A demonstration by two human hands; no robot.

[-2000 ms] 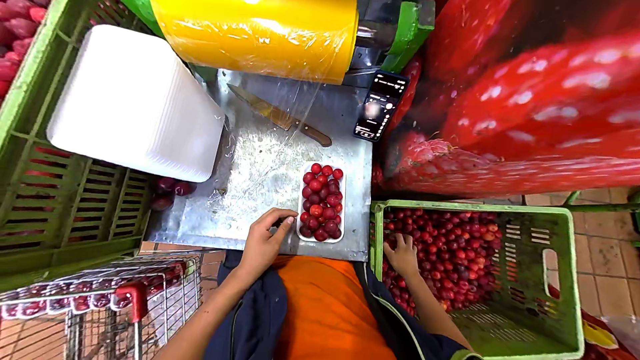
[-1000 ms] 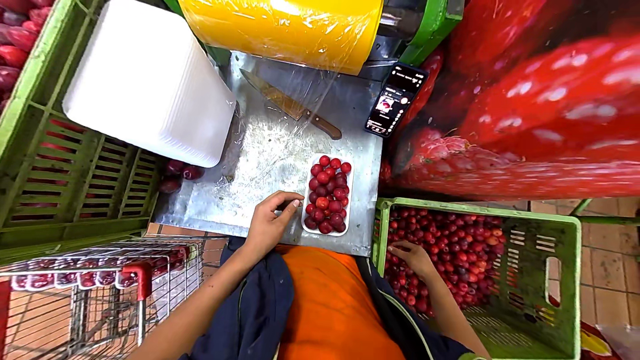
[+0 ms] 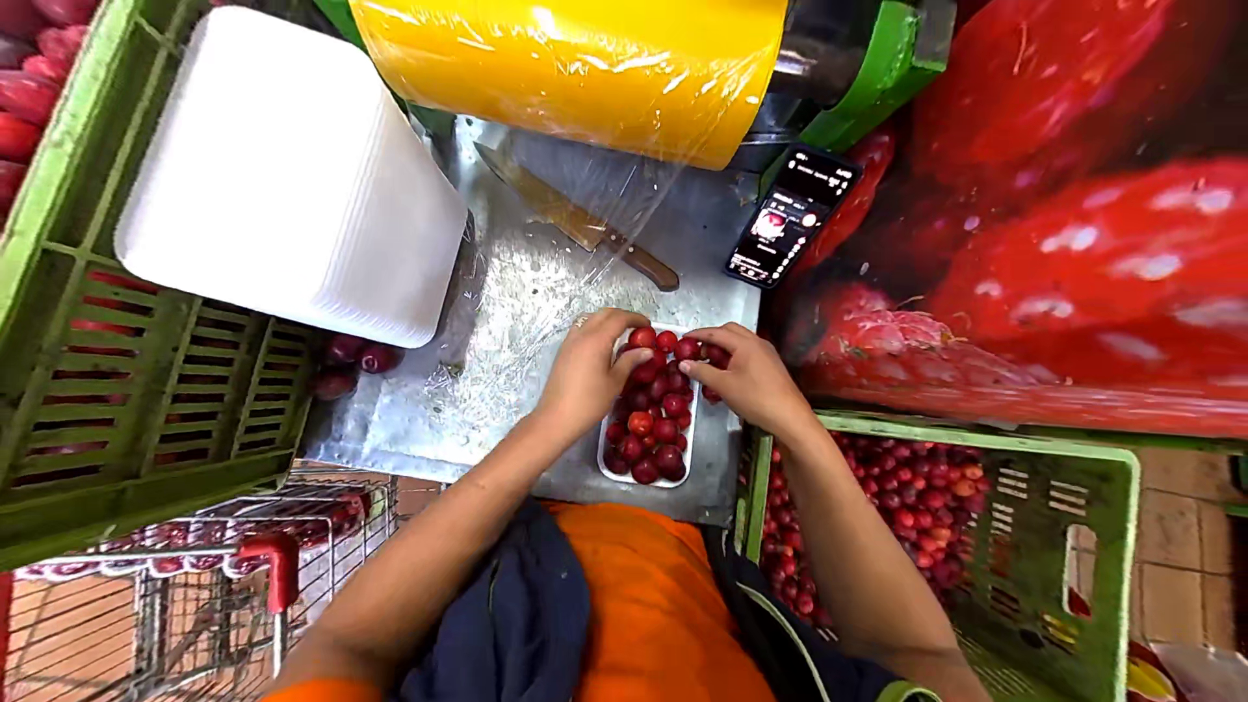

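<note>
A white foam tray (image 3: 604, 456) filled with small red plums (image 3: 640, 423) lies on the metal worktop near my body. My left hand (image 3: 597, 369) curls over the tray's upper left corner, thumb and fingers at the fruit there. At the upper right corner, my right hand (image 3: 743, 375) holds several red plums under its fingers and thumb, partly over the tray's edge. Above the tray lies a knife with a wooden handle (image 3: 639, 259). To the right, a green plastic crate (image 3: 1063, 575) holds many more small plums.
A tall stack of white foam trays (image 3: 283, 185) stands at left beside a green crate (image 3: 117, 380). A yellow roll with clear film (image 3: 575, 68) spans the back. A lit phone (image 3: 795, 216) leans at the right edge. A wire shopping cart (image 3: 278, 575) with packed fruit is lower left.
My right hand has come up out of the crate of plums to the tray, with plums in it. My left hand has moved from beside the tray to its upper left corner.
</note>
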